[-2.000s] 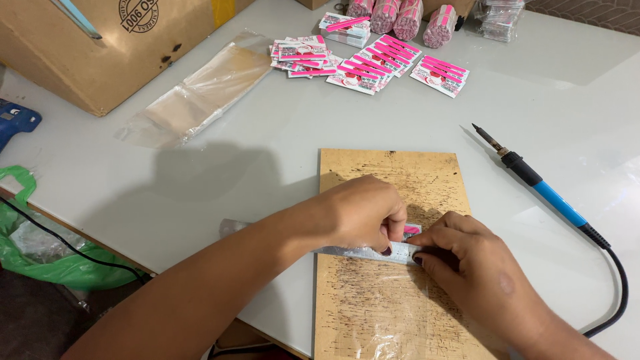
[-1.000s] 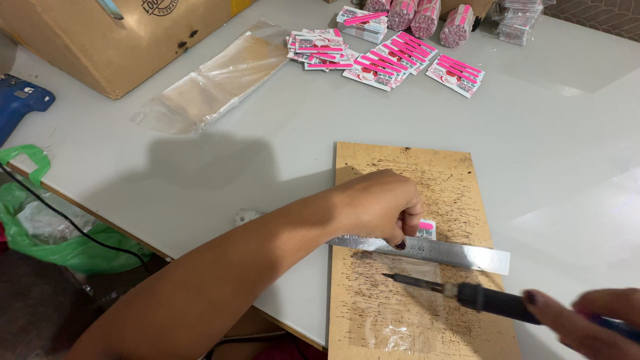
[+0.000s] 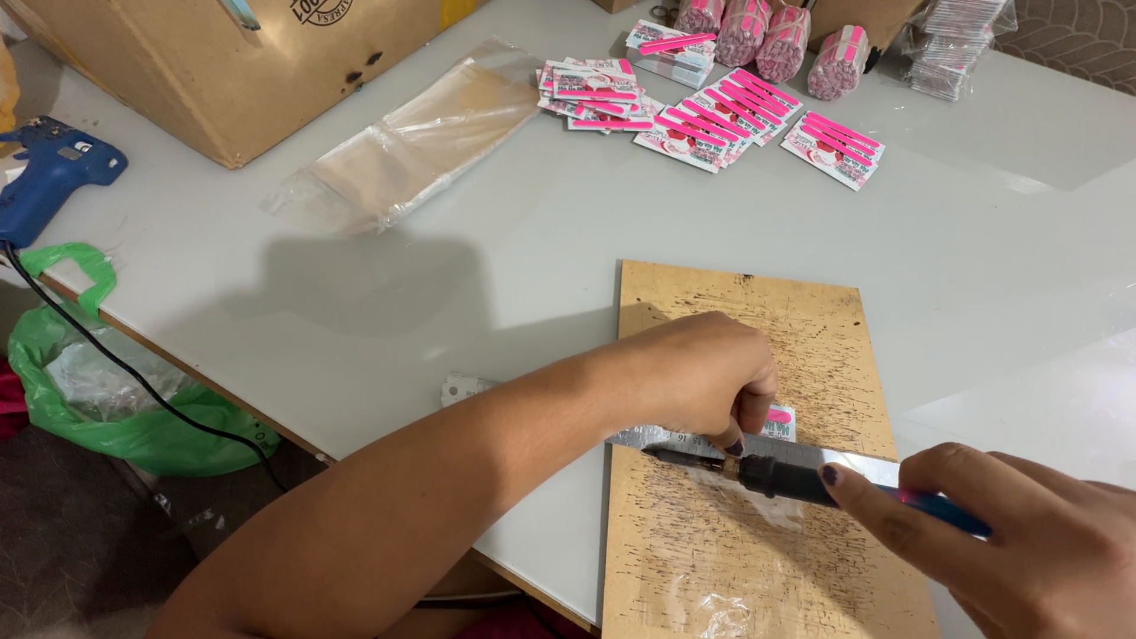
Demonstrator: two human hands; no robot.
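Note:
My left hand (image 3: pixel 723 382) presses a steel ruler (image 3: pixel 834 455) down across a scorched wooden board (image 3: pixel 754 550). Beyond the ruler, partly under my fingers, lies a printed card with a pink strip (image 3: pixel 781 419). Clear plastic film (image 3: pixel 772 508) extends from it on the near side of the ruler. In my right hand (image 3: pixel 1003 524) is a soldering iron (image 3: pixel 790 479), its dark tip lying along the ruler's near edge, left of my left fingertips. Whether the tip touches the film is hard to tell.
Printed cards with pink nail files (image 3: pixel 834 146), bundled rolls (image 3: pixel 741 34) and clear plastic sleeves (image 3: pixel 426 133) lie at the back. A cardboard box (image 3: pixel 222 80) stands back left. At the left are a blue glue gun (image 3: pixel 53 177), its black cord and a green plastic bag (image 3: pixel 124 435).
Two seconds ago the soldering iron lay on the table at the right and both hands were at the ruler. My right hand took it up and has now brought its tip to the ruler's edge.

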